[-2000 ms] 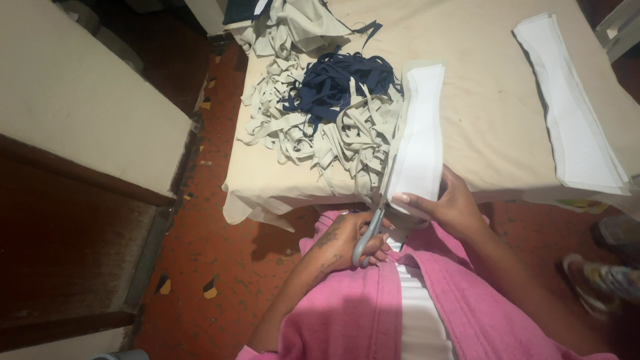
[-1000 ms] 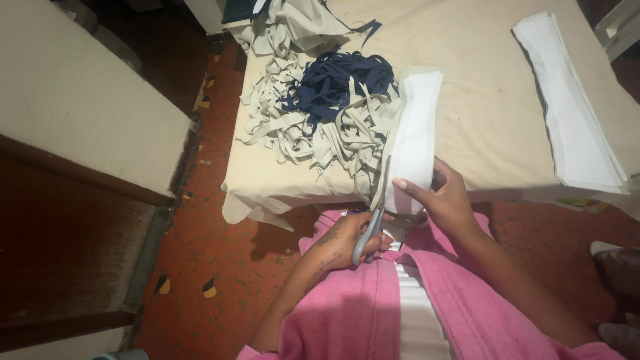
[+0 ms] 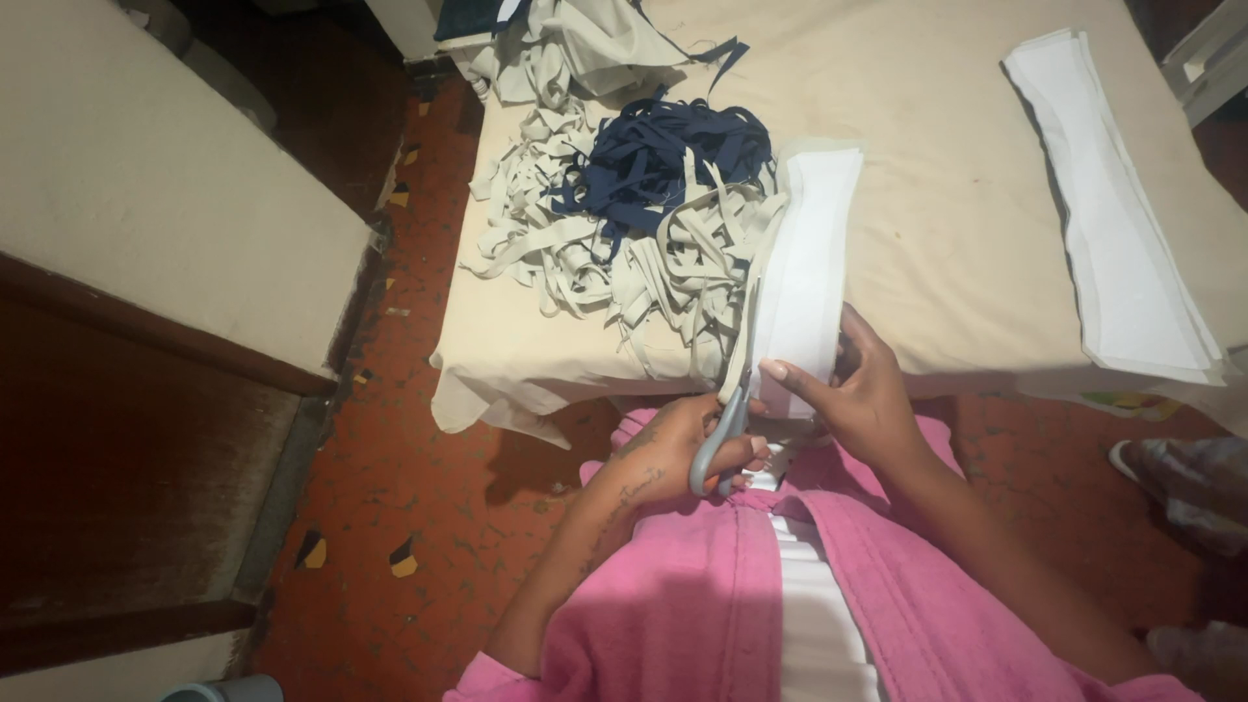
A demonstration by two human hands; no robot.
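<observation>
My left hand (image 3: 682,448) grips the grey handles of a pair of scissors (image 3: 722,439) at the table's near edge. Their blades lie along the left side of a white layered fabric strip (image 3: 805,263), where a narrow pale edge piece stands beside the blades. On the strip's right side, near its lower end, my right hand (image 3: 848,385) holds it with the thumb on top and the fingers beneath. Just left of the strip are a heap of pale fabric offcuts (image 3: 575,258) and a tangle of navy blue offcuts (image 3: 673,161).
A cream cloth covers the table (image 3: 955,214). A stack of white fabric strips (image 3: 1111,205) lies at its right, and crumpled pale cloth (image 3: 595,49) at the back left. Another person's foot (image 3: 1160,468) shows at right. A wall (image 3: 175,175) stands at left.
The white strip moved slightly left and toward me between the earlier frames. The scissors stay in my left hand at its left edge. At right, the other person's feet have shifted.
</observation>
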